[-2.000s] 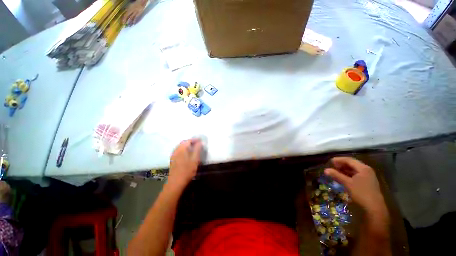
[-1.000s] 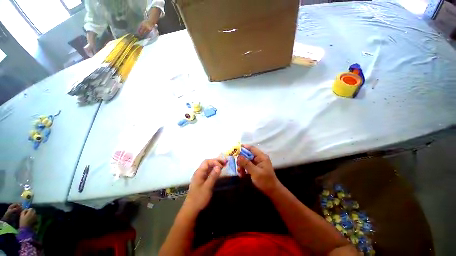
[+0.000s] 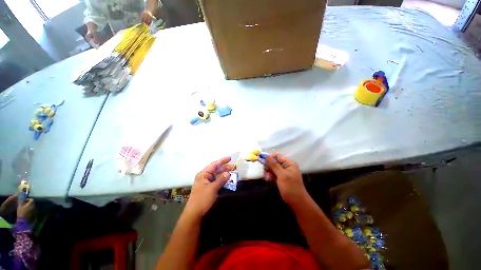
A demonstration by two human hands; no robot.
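My left hand [image 3: 210, 183] holds a small blue-and-white card [image 3: 231, 181] between thumb and fingers at the table's front edge. My right hand [image 3: 283, 175] grips the blue part of a small yellow-and-blue toy [image 3: 254, 155] just above the table. Something clear, perhaps a plastic bag, seems to lie between the hands, but glare blurs it. More toys and a blue card lie in a small group [image 3: 210, 109] beyond my hands. A stack of clear bags with pink print [image 3: 138, 156] lies to the left.
A brown carton [image 3: 266, 39] stands ahead. A yellow tape roll [image 3: 370, 92] is at right, a dark pen [image 3: 86, 173] at left. Yellow packaging [image 3: 118, 60] lies far left by a person. Another person's hands [image 3: 23, 206] hold a toy. Bagged toys [image 3: 361, 230] sit low right.
My right hand has come from the bagged toys to the table edge. Both hands then met at a toy; now they are slightly apart, with the card visible in my left fingers.
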